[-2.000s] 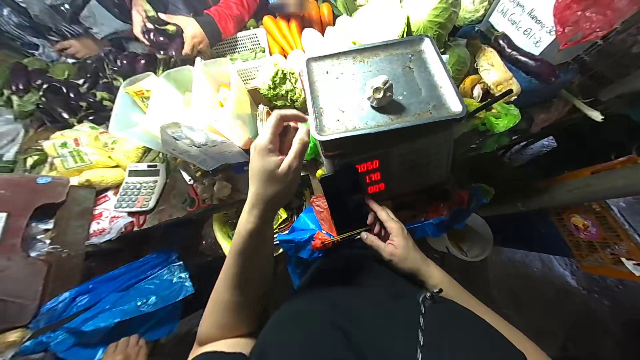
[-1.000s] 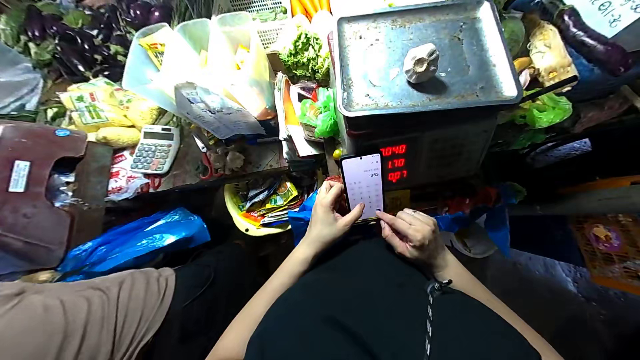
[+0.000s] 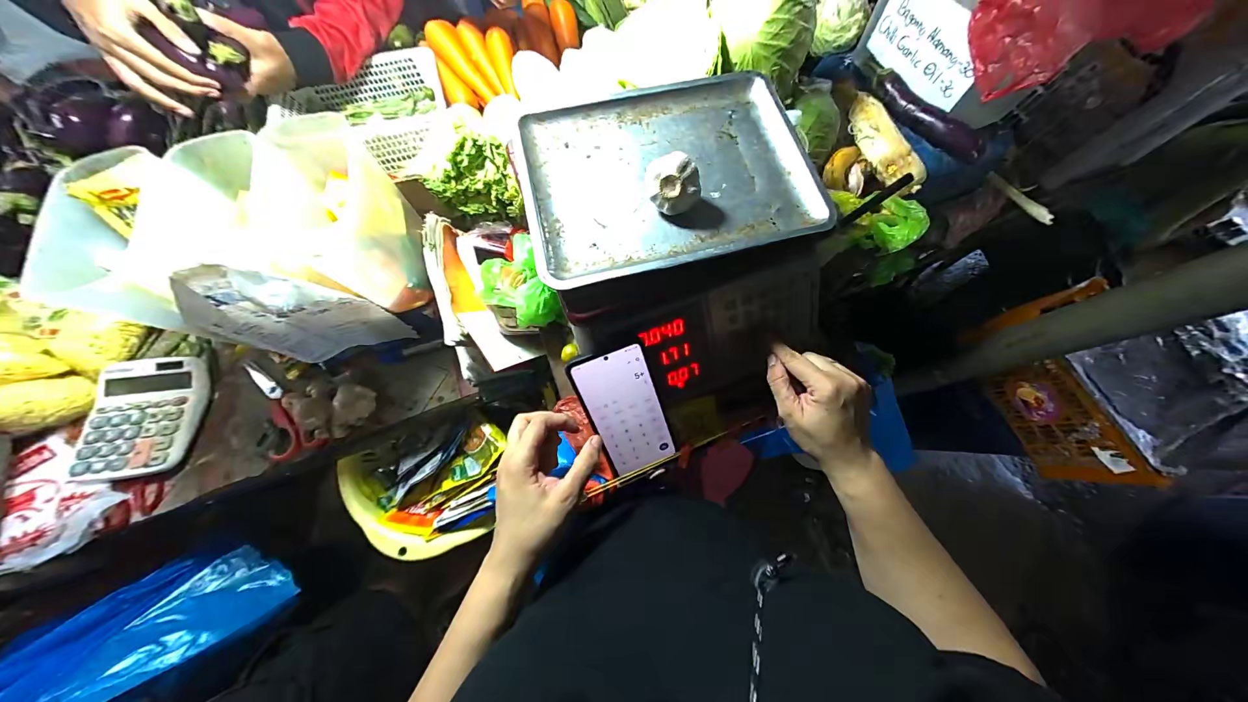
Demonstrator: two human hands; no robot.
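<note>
A garlic bulb [image 3: 674, 183] rests on the steel tray of a digital scale [image 3: 585, 229], whose red digits are lit. Against the scale's front leans a smartphone [image 3: 624, 414] with a calculator on its screen. My left hand [image 3: 546, 468] is just left of the phone, thumb and forefinger apart, holding nothing that I can see. At the right of the scale's front, near its dark keypad, is my right hand [image 3: 819, 400], fingers curled and a fingertip raised; nothing shows in it.
Left of the scale are plastic bins [image 3: 73, 263], a desk calculator [image 3: 141, 419], red-handled scissors [image 3: 283, 424] and a yellow basket [image 3: 375, 531] of packets. Carrots [image 3: 468, 58] and cabbages lie behind. A co-worker's hands hold an eggplant [image 3: 185, 49]. An orange crate [image 3: 1053, 419] stands right.
One second ago both my hands were at the phone; now they are apart, the right one moved right to the scale's keypad side. The phone's screen shows a different entry.
</note>
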